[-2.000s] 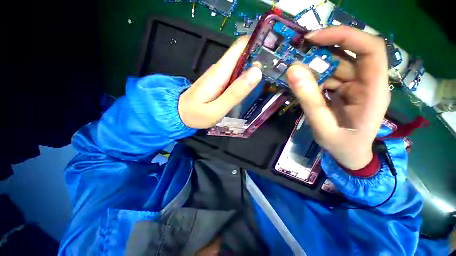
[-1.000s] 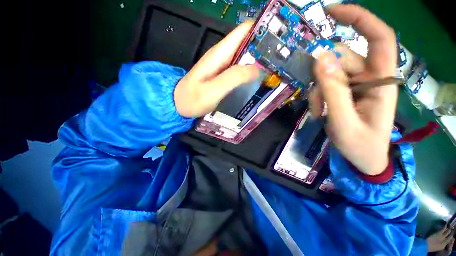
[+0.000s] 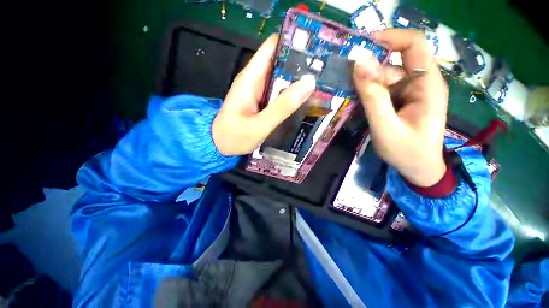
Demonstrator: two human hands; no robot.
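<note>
A phone frame (image 3: 319,144) with a red-pink rim is held tilted over the black tray, its open inside facing up. A blue mainboard (image 3: 336,71) with grey shields lies across its top end. My left hand (image 3: 259,108) grips the frame's left side, its thumb on the board's lower edge. My right hand (image 3: 404,102) holds the upper right corner, with thumb and fingers at the board's right end. A thin light line shows by the right fingers; I cannot tell whether it is a tool.
The black tray (image 3: 201,69) lies under the hands, with another phone frame (image 3: 361,201) in a slot at right. Loose mainboards (image 3: 466,57) lie along a white strip (image 3: 511,102) at upper right. A red wrist strap (image 3: 442,183) with a dark cord is on the right wrist.
The phone frame has turned more upright and shifted slightly left. The right hand has moved left and the dark tool seen in its palm no longer shows. The board looks flatter across the frame.
</note>
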